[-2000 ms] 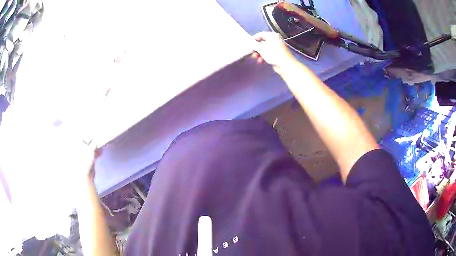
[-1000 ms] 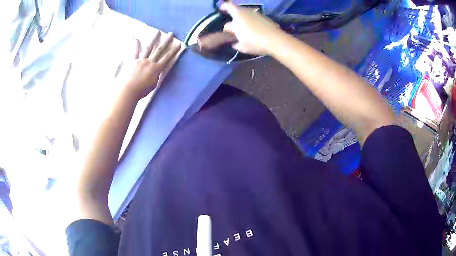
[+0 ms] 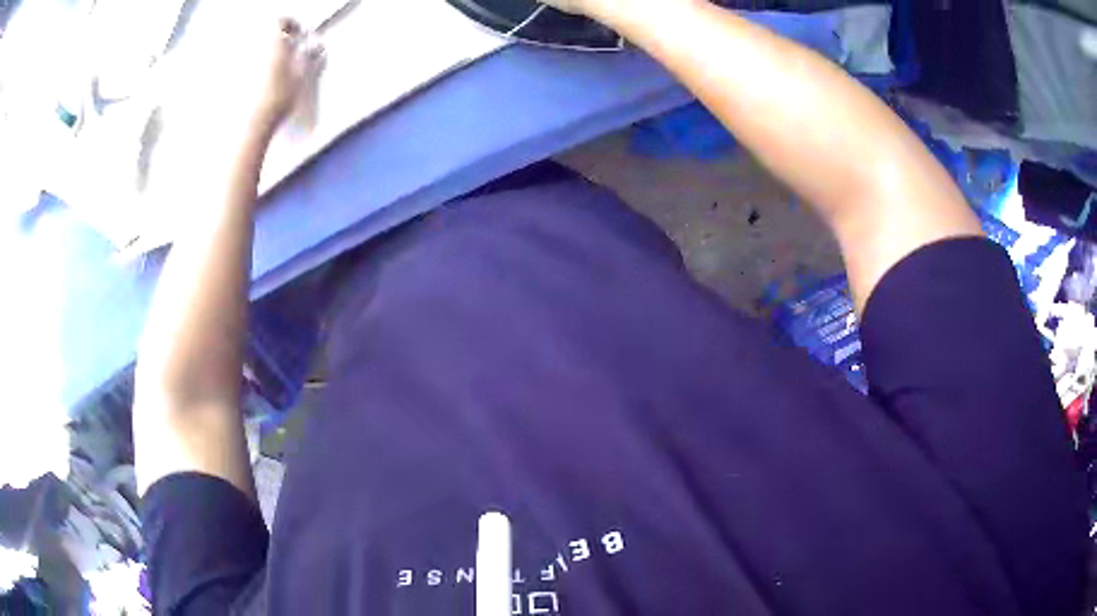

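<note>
A pale white garment (image 3: 397, 48) lies on the blue cloth-covered table (image 3: 433, 150), bright with glare at the left. The dark soleplate of the steam iron (image 3: 559, 29) shows at the top edge, over the garment's right side; its handle is out of the picture. My right hand (image 3: 587, 5) is almost wholly cut off by the top edge, just above the iron's rear, and its fingers and grip are hidden. My left hand (image 3: 295, 70) is blurred over the garment, and I cannot tell whether its fingers hold cloth.
The table's front edge runs slantwise just in front of my dark shirt. A blue openwork crate (image 3: 824, 323) stands on the floor at the right, with blurred cloth heaps beyond. Dark and grey cloth (image 3: 1059, 72) hangs at the upper right. A white rod (image 3: 493, 566) is at bottom centre.
My right hand has gone from the garment edge to the iron, then up to the frame edge, and the iron is now over the garment. My left hand, flat on the cloth before, has shifted up and left.
</note>
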